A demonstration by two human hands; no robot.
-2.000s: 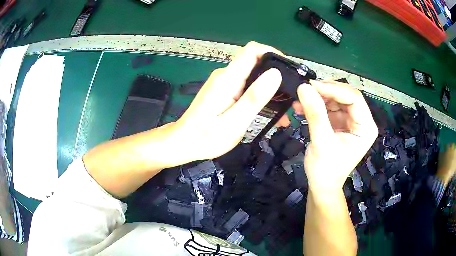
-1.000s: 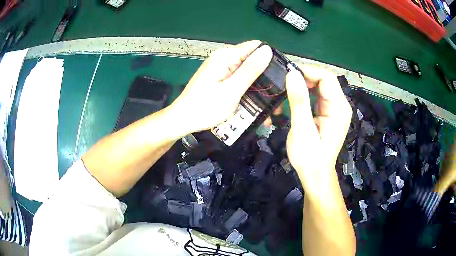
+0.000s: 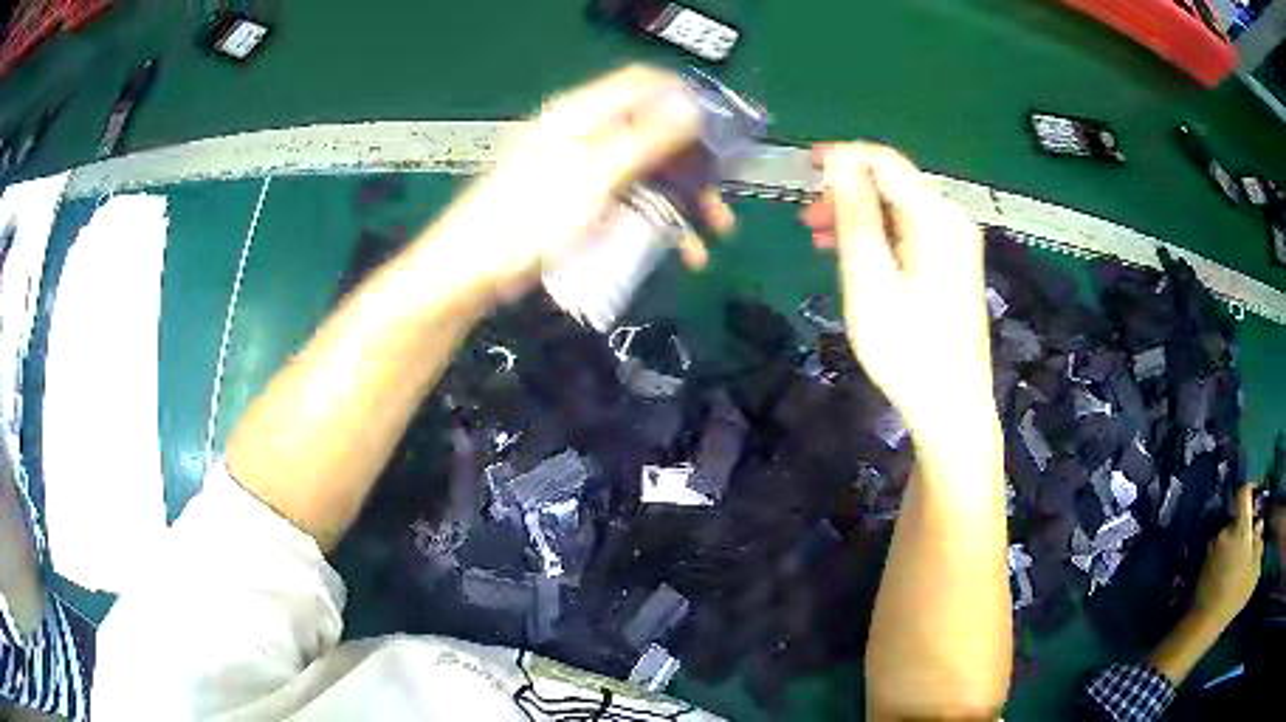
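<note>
My left hand [image 3: 592, 155] holds a keypad handset [image 3: 607, 261], blurred by motion, over the cream belt edge rail [image 3: 381, 145]. The pale keypad area points down and toward me; the dark upper end is at my fingers. My right hand [image 3: 903, 240] is apart from the handset, to its right, near the rail. Its fingertips are close together; whether they hold anything small cannot be told. A heap of small black covers [image 3: 733, 550], some with grey faces, lies on the green worktop below both hands.
Beyond the rail, the green belt [image 3: 874, 85] carries several handsets, one near the top centre [image 3: 691, 28]. A red-orange tray [image 3: 1164, 31] is at top right. A white sheet [image 3: 106, 395] lies at left. Another person's hand [image 3: 1230, 571] is at the heap's right edge.
My left hand has moved the handset up and left, away from my right hand. The belt handsets have shifted left. Another person's hand at right has moved lower. The dark smartphone left of the heap no longer shows.
</note>
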